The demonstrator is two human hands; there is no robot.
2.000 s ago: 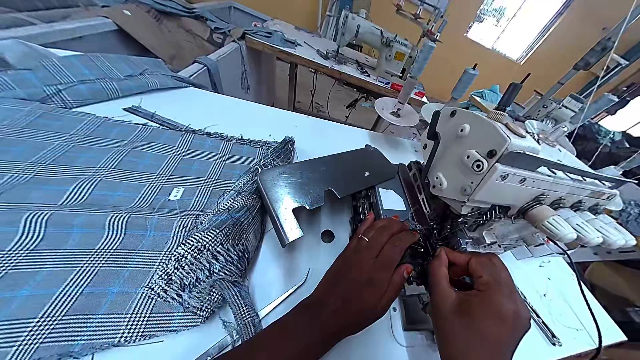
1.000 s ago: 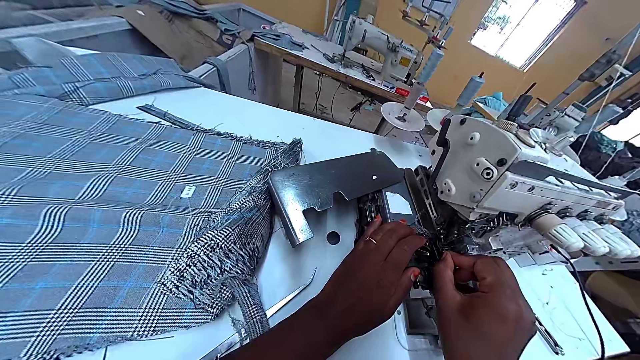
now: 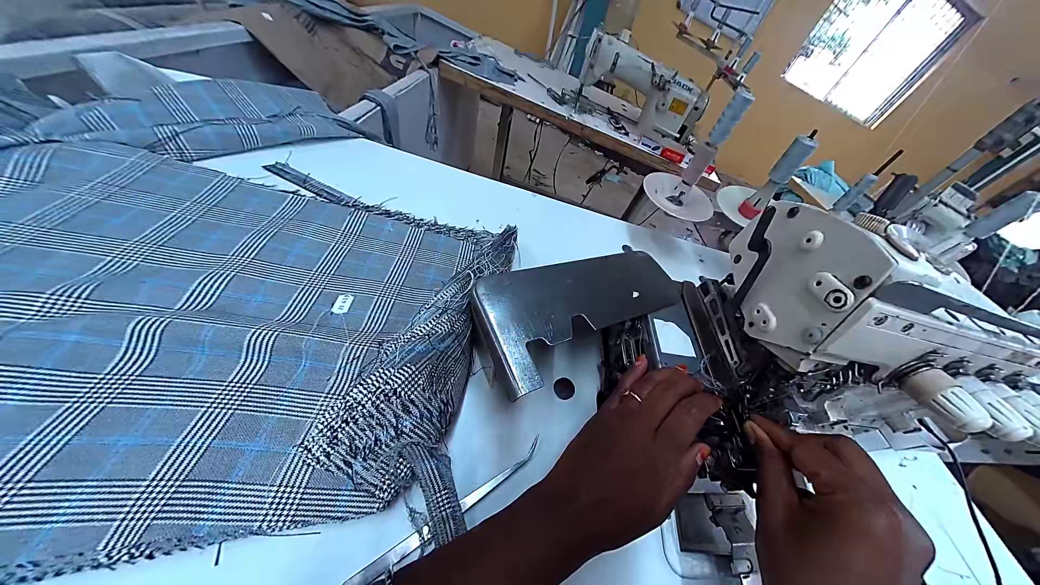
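Note:
An overlock sewing machine [image 3: 812, 276] stands at the right with its dark looper mechanism [image 3: 727, 414] uncovered. My left hand [image 3: 634, 455], a ring on one finger, rests with its fingertips on the left of that mechanism. My right hand [image 3: 837, 496] is at its right side, thumb and index finger pinched together at the parts; whether something thin lies between them cannot be made out. A metal cover plate [image 3: 569, 301] sticks out to the left of the machine. Left of it lies grey plaid fabric [image 3: 203, 325], bunched at its right edge. Metal tweezers [image 3: 479, 496] lie partly under a fabric strip.
Thread cones [image 3: 727, 122] on round holders stand behind the machine. Another sewing machine [image 3: 646, 81] sits on a table farther back. A grey bin [image 3: 410, 106] with cloth pieces borders the white worktop [image 3: 561, 219]. A black cable [image 3: 967, 487] hangs at the right.

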